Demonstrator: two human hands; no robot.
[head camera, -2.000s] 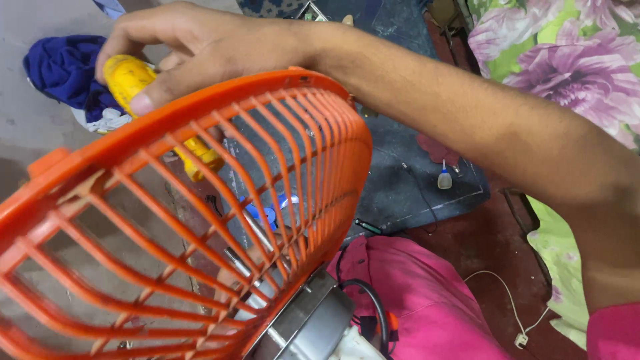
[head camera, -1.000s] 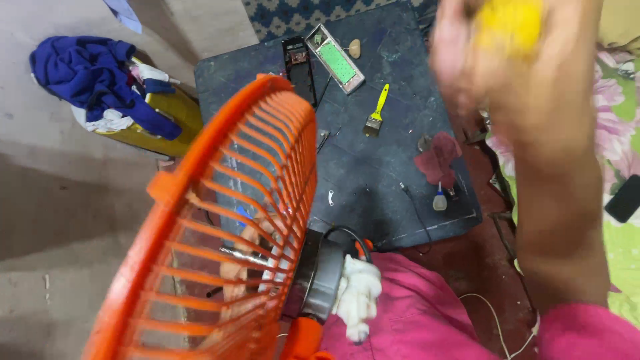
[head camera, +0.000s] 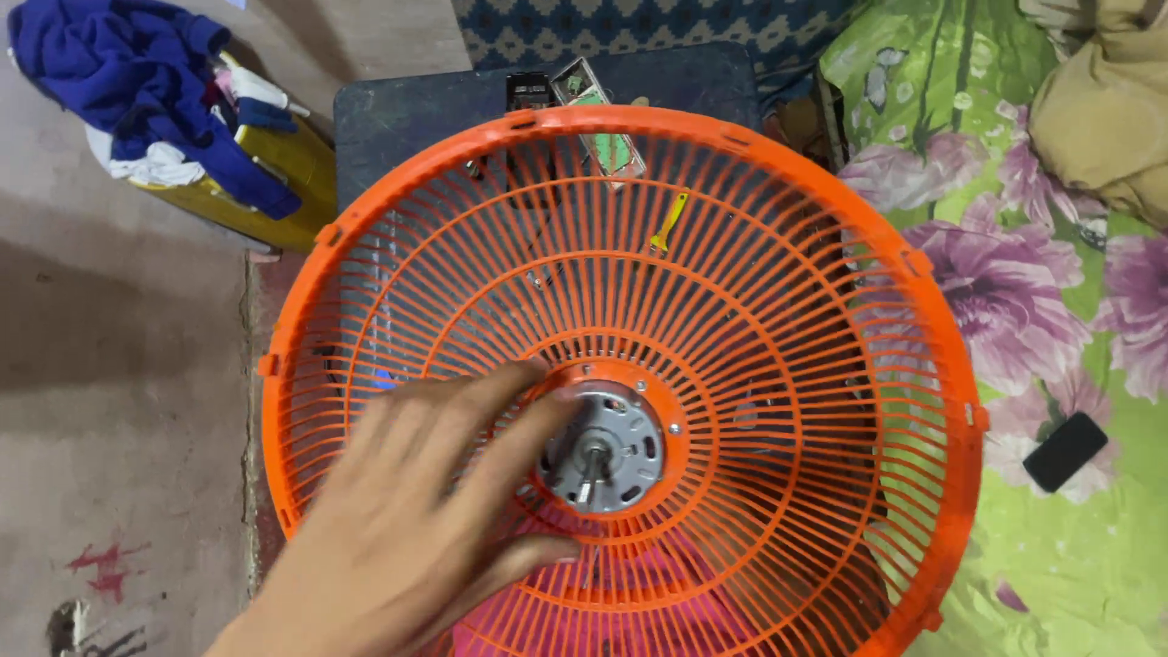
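Observation:
A round orange plastic fan grille (head camera: 954, 465) faces me and fills the middle of the view. In its hub sits a grey metal fan motor (head camera: 639, 456), its shaft (head camera: 595, 465) pointing toward me. My left hand (head camera: 411, 493) reaches in from the lower left, palm down, fingers apart, the fingertips over the motor's left edge. It appears to grip nothing; whether it touches the hub is unclear. Behind the lower right bars, a dim skin-toned shape (head camera: 794, 529) looks like my right hand or forearm; its fingers cannot be made out. Pink cloth (head camera: 630, 584) shows below the hub.
Behind the grille stands a dark table (head camera: 411, 119) with a yellow-handled brush (head camera: 673, 219) and a long case with a green panel (head camera: 613, 151). A yellow bin (head camera: 301, 173) holding blue clothing (head camera: 119, 73) is at left. A black phone (head camera: 1066, 452) lies on floral green bedding (head camera: 1031, 566) at right.
The grille has turned from edge-on to face me. My right hand, earlier raised with a yellow object, has dropped from the upper view; that object is out of sight. My left hand has come in front.

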